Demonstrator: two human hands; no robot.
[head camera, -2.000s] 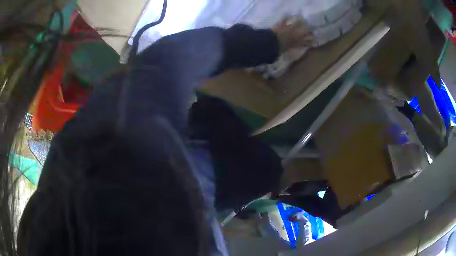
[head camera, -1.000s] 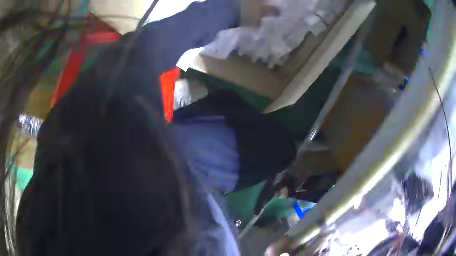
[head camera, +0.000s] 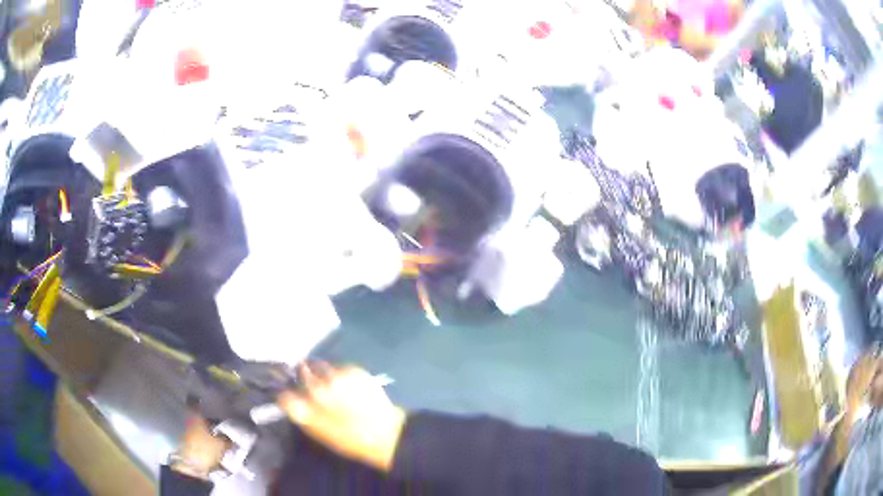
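White camera bodies with black ball parts stand over the dark green bench top (head camera: 542, 368). The middle one (head camera: 445, 194) has orange and white leads hanging out. The left one (head camera: 121, 228) shows a dark dotted module and yellow leads. My right hand (head camera: 344, 412), bare with a dark sleeve, is at the bench's near edge, fingers bent; blur hides what its fingertips touch. My left hand (head camera: 201, 448) is low at the left, small and blurred, around small white parts (head camera: 237, 448) that lie between both hands.
A heap of small dark and pale boards (head camera: 678, 281) lies on the right of the bench. Another white body (head camera: 668, 126) stands behind it. A cardboard edge (head camera: 97, 436) is at lower left. Another person's hand (head camera: 865, 387) shows at the right rim.
The view has swung from cartons and a crumpled white pile up to the bench with camera bodies. The arm was reaching to that pile; now both hands are together at the bench's near edge.
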